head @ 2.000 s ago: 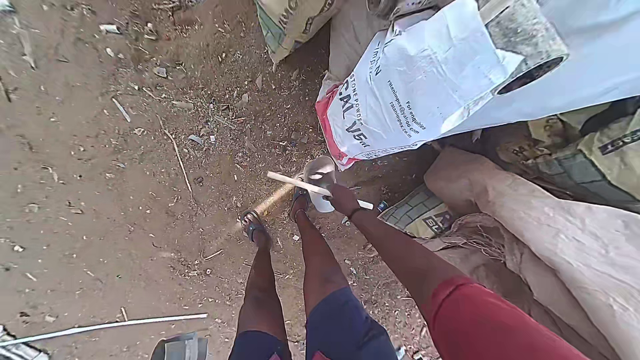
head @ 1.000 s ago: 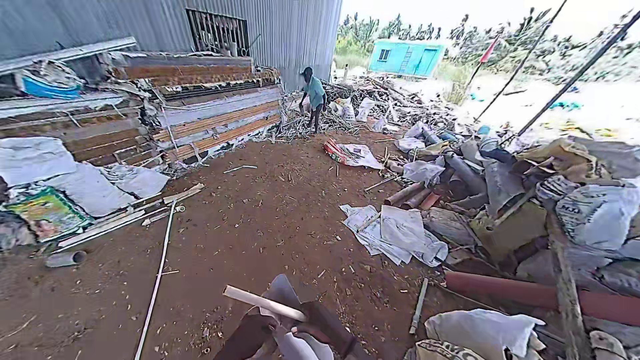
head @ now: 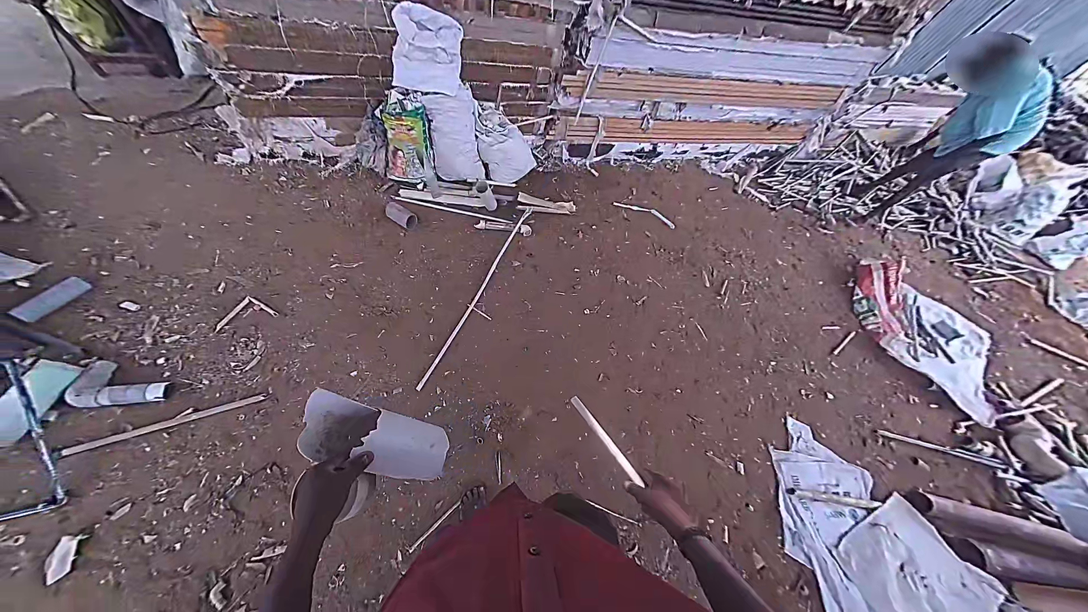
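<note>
At the lower left, my left hand (head: 327, 484) grips a broken piece of wide pale plastic pipe (head: 406, 445), whose jagged edge lies by my thumb. Another curved pale part shows under that hand; whether it belongs to the same piece I cannot tell. My right hand (head: 663, 503) is closed around the lower end of a short, thin white pipe or stick (head: 607, 440), which points up and to the left. The two hands are apart, one on each side of my red shirt, above bare soil.
A long thin white rod (head: 473, 306) lies on the soil ahead. White sacks (head: 450, 127) lean on stacked lengths by the wall. A person (head: 990, 119) stands at the upper right beside a scrap heap (head: 850, 174). Large pipes (head: 1003, 527) lie lower right, a pipe elbow (head: 115, 393) left.
One second ago my hands were close together at the wide pipe and the white stick; now they are wide apart, each with one piece. The view has swung a lot.
</note>
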